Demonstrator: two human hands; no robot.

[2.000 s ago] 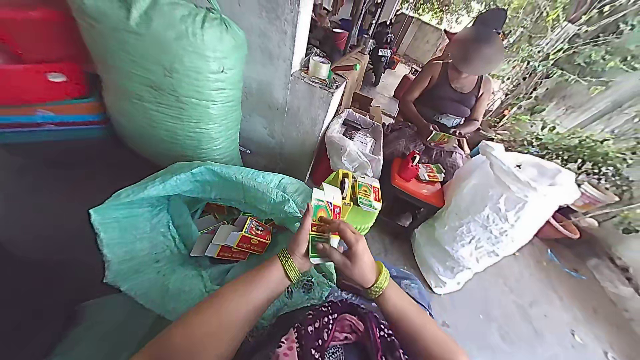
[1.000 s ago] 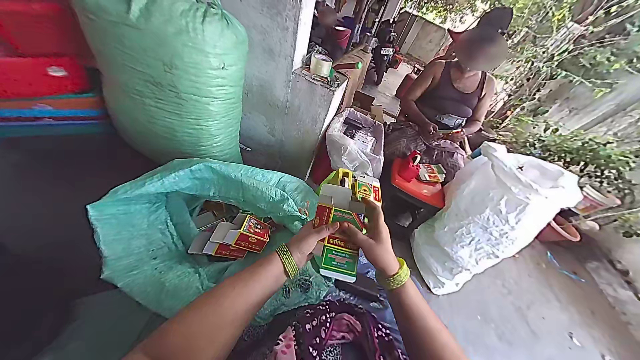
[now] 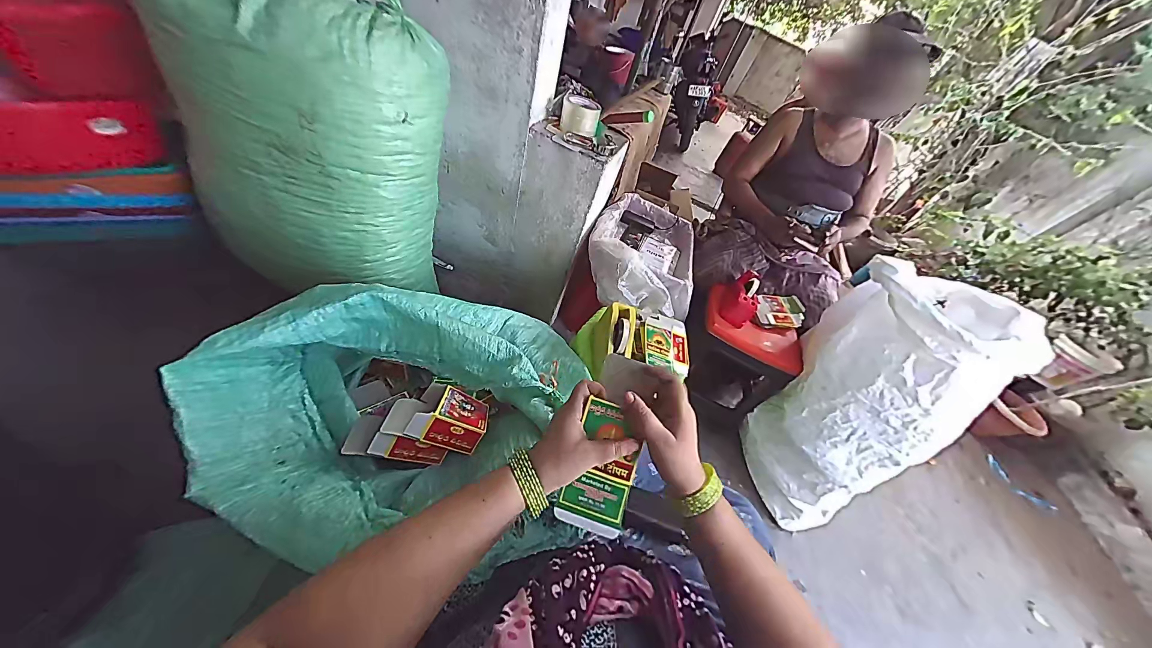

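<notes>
A printed green and red carton (image 3: pixel 594 498) is held between my two hands above my lap. My left hand (image 3: pixel 580 441) grips its left side, with the thumb across the front. My right hand (image 3: pixel 664 430) has its fingers at the carton's upper end, by a pale flap (image 3: pixel 621 373). To the left, several red and yellow cartons (image 3: pixel 459 418) with white flaps lie inside an open teal woven sack (image 3: pixel 261 405). Just beyond my hands, more cartons (image 3: pixel 664 345) stand in a yellow-green container (image 3: pixel 589 342).
A full green sack (image 3: pixel 315 135) leans by the wall. A box lined with clear plastic (image 3: pixel 630 261) stands ahead. Beyond a red-topped stool (image 3: pixel 756 337) with flat cartons, a person (image 3: pixel 814 171) sits working with their hands. A white sack (image 3: pixel 882 387) stands at right.
The carton between my hands has turned and now shows its long green and red face. The other person's hands have moved from the cartons by the stool to their lap.
</notes>
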